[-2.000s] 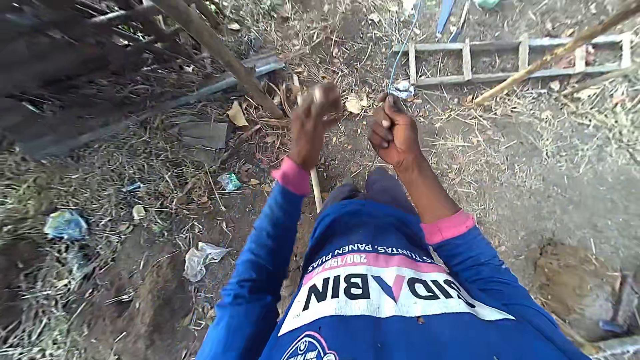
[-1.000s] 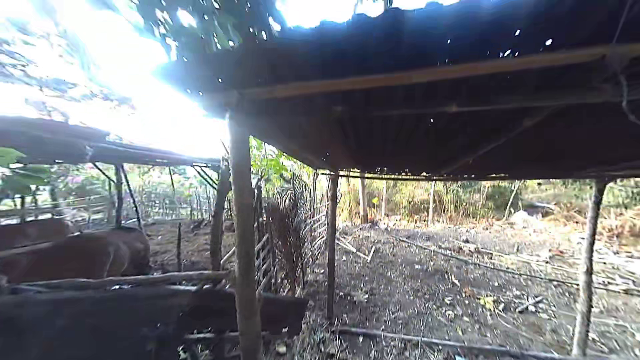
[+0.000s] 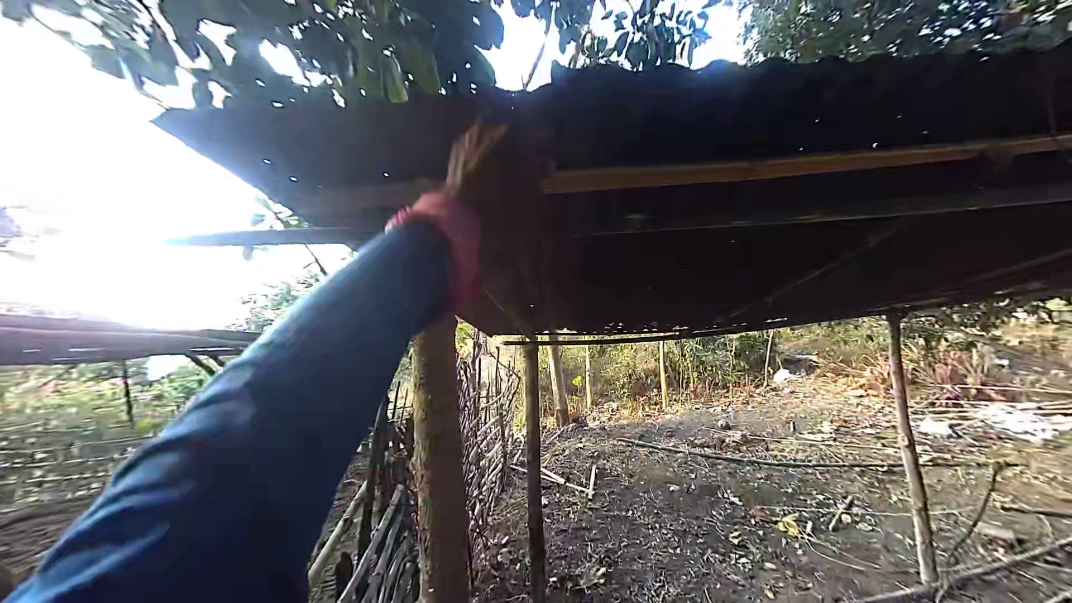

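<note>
My left hand is raised to the dark underside of the shed roof, just above the top of a thick wooden post. Blur and shadow hide its fingers, so I cannot tell whether it grips anything. The arm wears a blue sleeve with a pink cuff. A pale wooden roof beam runs rightward from near the hand. My right hand is out of view.
A stick fence stands behind the thick post. Thinner posts support the roof further right. Poles and branches lie on the leaf-strewn ground. Another low roof is at the left, and leafy branches hang above.
The view has swung up from the ground to the shed. My left hand has come up to the roof, while my right hand, seen two seconds ago, has left the view.
</note>
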